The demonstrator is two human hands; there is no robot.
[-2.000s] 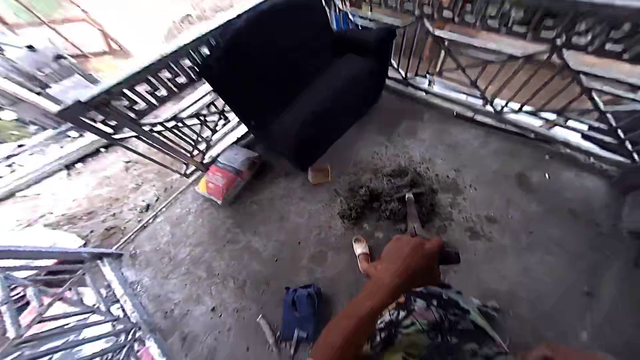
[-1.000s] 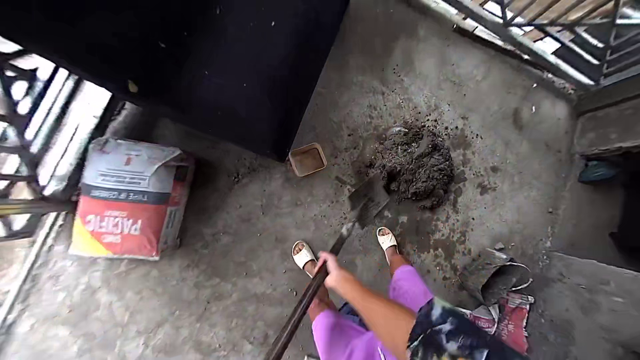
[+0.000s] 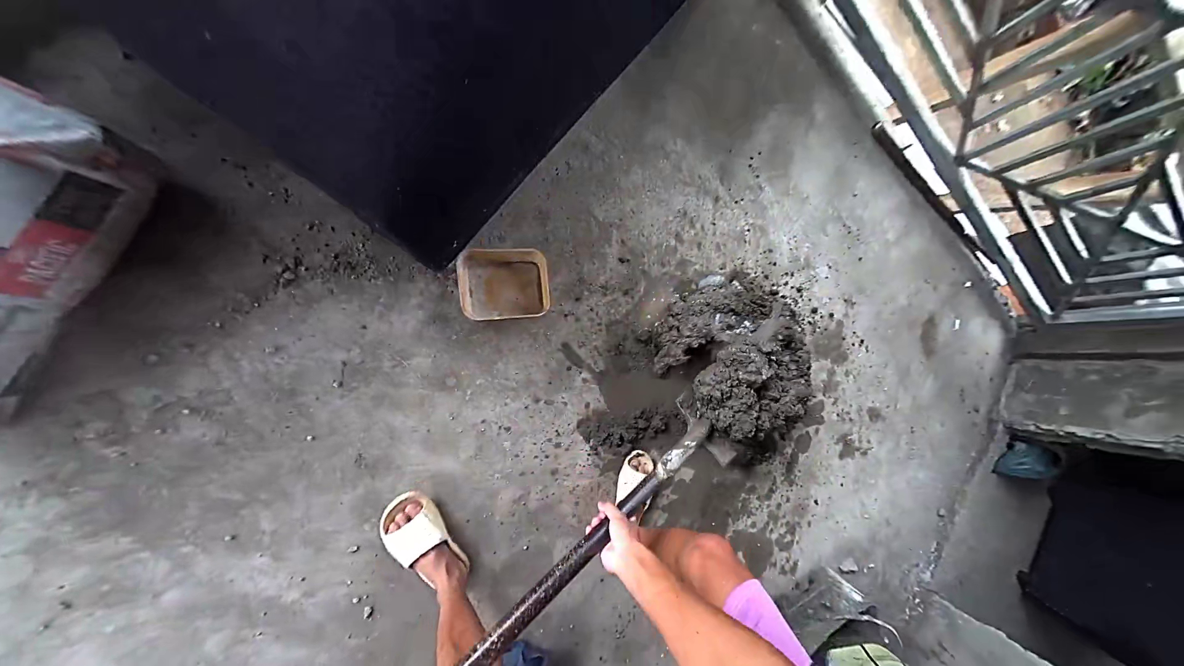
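Observation:
My right hand (image 3: 618, 538) is closed around the dark shaft of a shovel (image 3: 564, 566), which slants from the bottom edge up to the right. Its mortar-smeared lower end (image 3: 683, 451) reaches the lower side of a heap of wet grey mortar (image 3: 754, 384); the mix partly hides the blade. A shallow puddle lies in the hollow at the heap's left. My left hand is out of view, as is the shaft's far end. My feet, in pale slide sandals (image 3: 413, 532), stand below the heap, one close to the shovel.
A rectangular plastic tub (image 3: 504, 285) rests on the concrete floor beside the corner of a black sofa (image 3: 416, 111). A cement bag (image 3: 55, 240) stands at the left. Metal railing (image 3: 1045, 166) bounds the upper right. A dark bucket-like container (image 3: 832, 610) is near my leg; a concrete ledge (image 3: 1091, 398) is at right.
The view has moved closer over the heap. The shovel blade, at the heap's left side a second ago, is now at its lower edge, partly in the mix.

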